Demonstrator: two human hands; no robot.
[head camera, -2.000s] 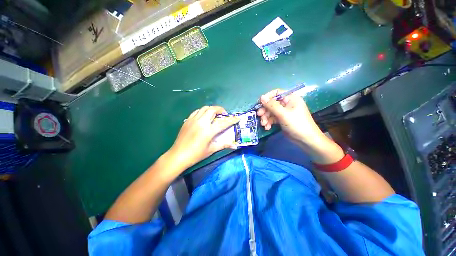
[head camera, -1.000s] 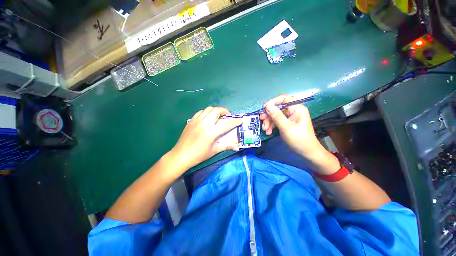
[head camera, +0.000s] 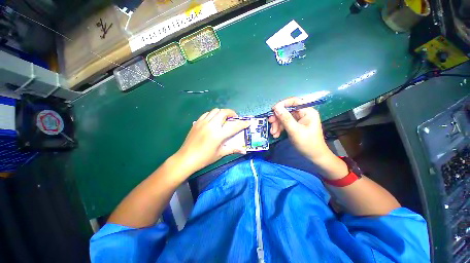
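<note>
A smartphone body (head camera: 257, 135) is held flat near the bench's front edge, open side up, with a blue-green mainboard at its right end. My left hand (head camera: 213, 134) is shut on its left part, fingers along the far edge and thumb near it, and covers much of that part. My right hand (head camera: 298, 123) is just right of the phone and holds dark pen-sized tweezers (head camera: 306, 105) between thumb and fingers. Their tip points left to the phone's upper right corner; exact contact is too small to tell.
Three screw trays (head camera: 166, 58) stand in a row by the wooden shelf board. A white card (head camera: 287, 35) and a small board (head camera: 290, 53) lie on the far bench. A thin strand (head camera: 196, 92) lies mid-bench. A fan (head camera: 49, 123) is left, a yellow-black station (head camera: 442, 52) right, a parts tray (head camera: 453, 154) lower right.
Since the oldest frame, the hands, phone and bench have shifted slightly in view. The tweezers' tip stays by the phone's upper right corner. The station's red light no longer shows.
</note>
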